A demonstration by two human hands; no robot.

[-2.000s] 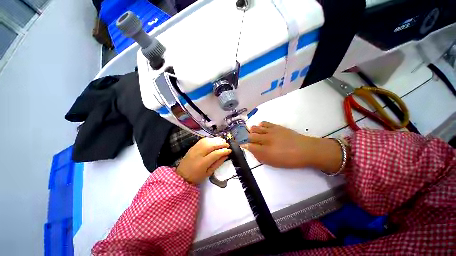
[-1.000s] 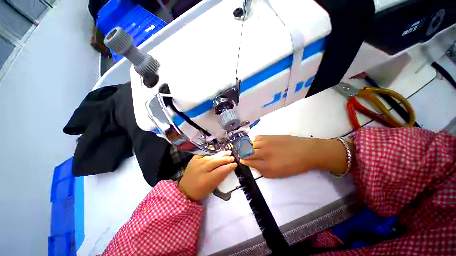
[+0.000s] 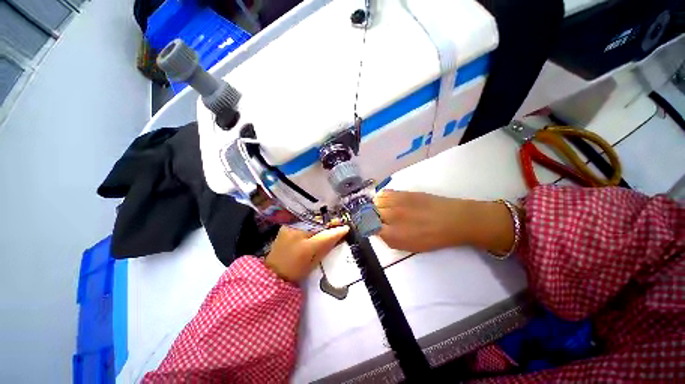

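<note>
The black garment (image 3: 161, 191) lies bunched on the table left of the white sewing machine head (image 3: 375, 82). A narrow black strip (image 3: 384, 300) with small light marks runs from the needle area down over the table's front edge. My left hand (image 3: 300, 247) lies at the needle area, left of the strip, fingertips on the cloth there. My right hand (image 3: 420, 221) is right of the strip, its fingertips partly hidden behind a small grey part by the needle. The needle and exact fingertip contact are hard to see.
Scissors (image 3: 571, 154) with one red and one yellow-orange handle lie on the table right of the machine, over a dark band. The ruler-marked front edge (image 3: 481, 326) runs below my hands. Blue crates (image 3: 96, 307) stand at the left; another blue crate (image 3: 191, 37) is behind the machine.
Compared with two seconds ago, the machine sits slightly lower and further left in view. My left hand's fingers look flatter and more stretched toward the needle. The garment remains bunched at the left.
</note>
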